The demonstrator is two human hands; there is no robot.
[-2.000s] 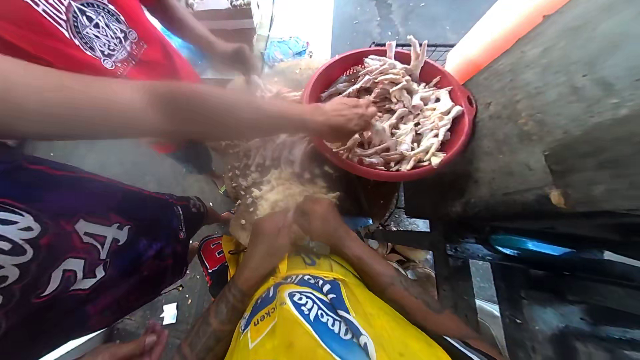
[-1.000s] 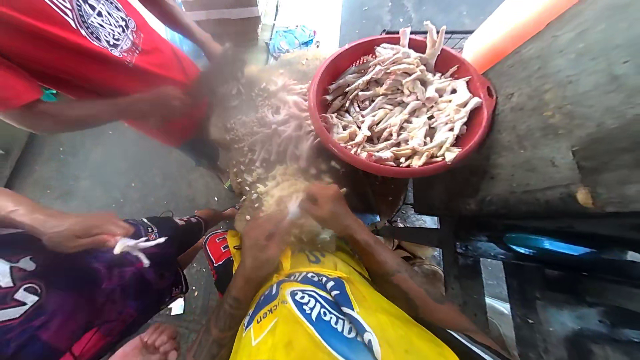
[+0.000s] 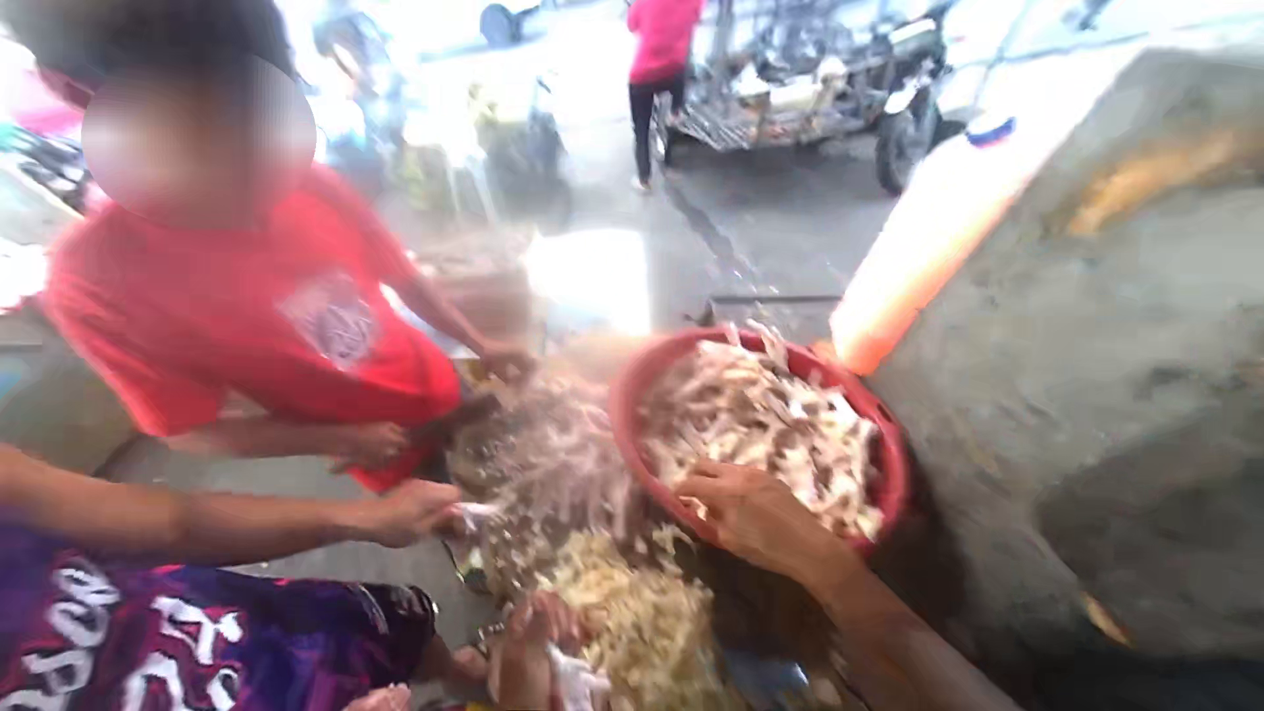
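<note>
A red plastic basin (image 3: pixel 894 454) is heaped with pale chicken feet (image 3: pixel 780 425). At its near left rim is my right hand (image 3: pixel 741 509), fingers curled down over the feet; whether it grips one is hidden. Low in the view my left hand (image 3: pixel 533 642) is closed on a pale chicken foot (image 3: pixel 578 681). Beside it lies a pile of yellowish scraps (image 3: pixel 632 612). More chicken feet (image 3: pixel 568 454), blurred, are spread behind the pile, left of the basin.
A person in a red shirt (image 3: pixel 267 306) stands at the left. Nearer, another person's hand (image 3: pixel 420 513) holds a pale piece. A concrete surface (image 3: pixel 1116 395) rises at the right. Behind are a parked motorcycle with sidecar (image 3: pixel 790 99) and a person in pink (image 3: pixel 664 39).
My right hand has gone from beside my left hand over the scraps to the basin. The neighbour's hand has moved in toward the spread feet. The view has tilted up.
</note>
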